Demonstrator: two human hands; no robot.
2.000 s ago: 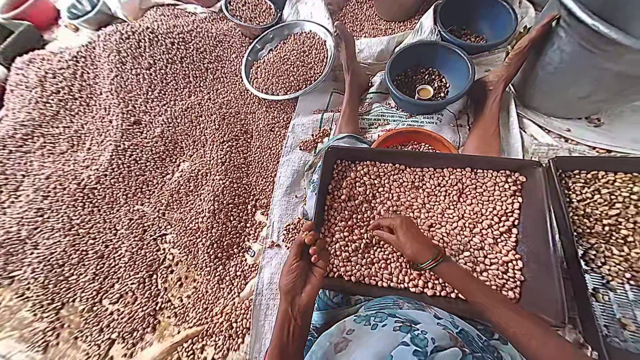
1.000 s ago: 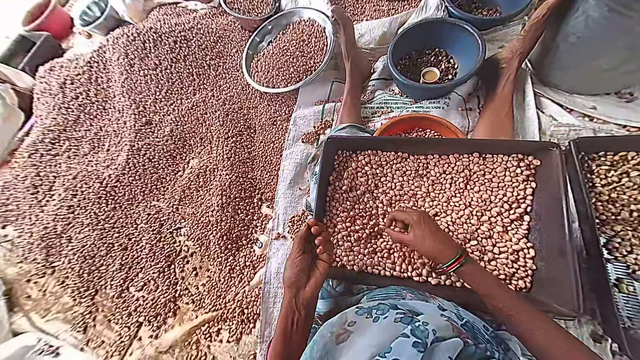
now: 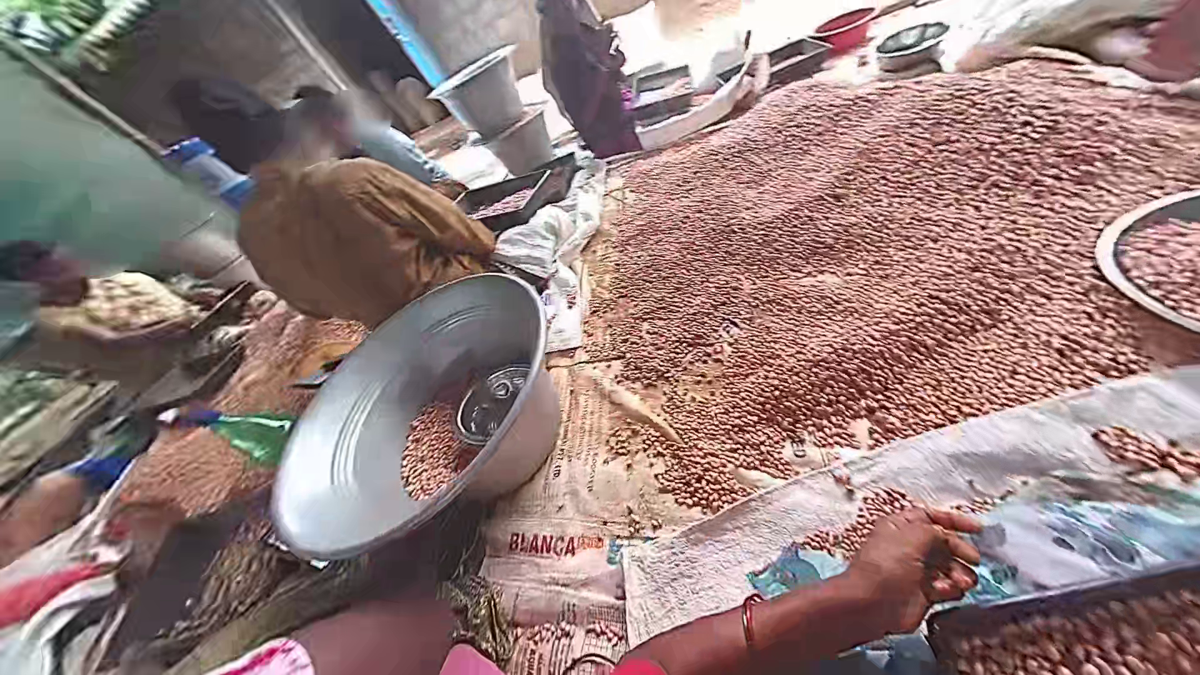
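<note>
My left hand, with a red bangle at the wrist, is at the lower right, beside the corner of a dark tray of peanut kernels. Its index finger points out and the others are curled; whether anything is held between them is unclear. Just behind the hand, a small heap of peanuts lies on a white woven sack, next to blue patterned cloth. My right hand is out of view. A huge spread of shelled peanuts covers the ground beyond the sack.
A large metal basin holding peanuts and a small metal bowl stands left of centre. A person in brown clothing sits behind it, with others farther left. A metal-rimmed bowl of peanuts is at the right edge. Buckets stand at the back.
The view has swung far to the left. My left hand, earlier at the tray's left rim, now shows with its index finger pointing out. My right hand, earlier over the peanuts in the tray, has left the view.
</note>
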